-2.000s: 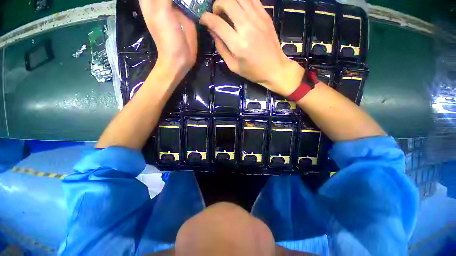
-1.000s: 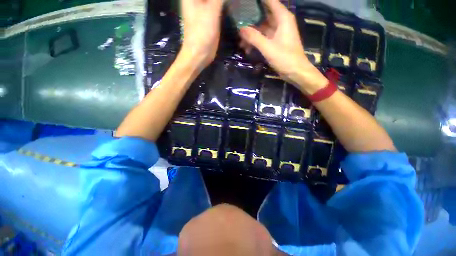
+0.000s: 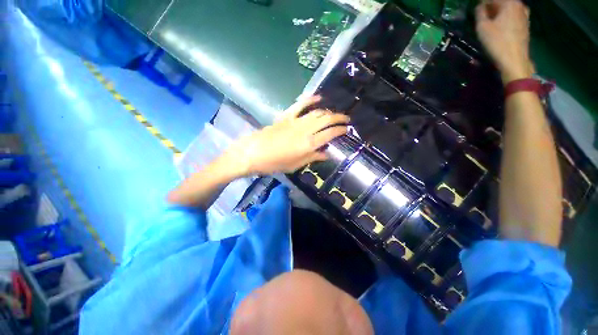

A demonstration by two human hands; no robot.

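The black blister tray (image 3: 419, 141) lies tilted across the view on the bench edge. Several display assemblies (image 3: 393, 196) with gold-yellow strips sit in its lower pockets. A green and silver main board (image 3: 420, 51) lies on the tray's upper part. My left hand (image 3: 298, 139) rests at the tray's left edge, fingers spread, with nothing seen in it. My right hand (image 3: 503, 29) is beyond the tray at the top, fingers curled; what it may hold is hidden. Part of a green board (image 3: 456, 9) shows just left of it.
Spare boards (image 3: 322, 40) lie on the green bench (image 3: 229, 42) left of the tray. Whitish plastic film (image 3: 344, 49) runs along the tray's edge. A carton (image 3: 226, 141) with whitish plastic stands below my left forearm. Blue floor with yellow-black tape (image 3: 138, 116) is at left.
The view has turned, so the tray now appears slanted. My hands have moved apart, the left to the tray's near left edge, the right to the far side. A board now shows on the tray.
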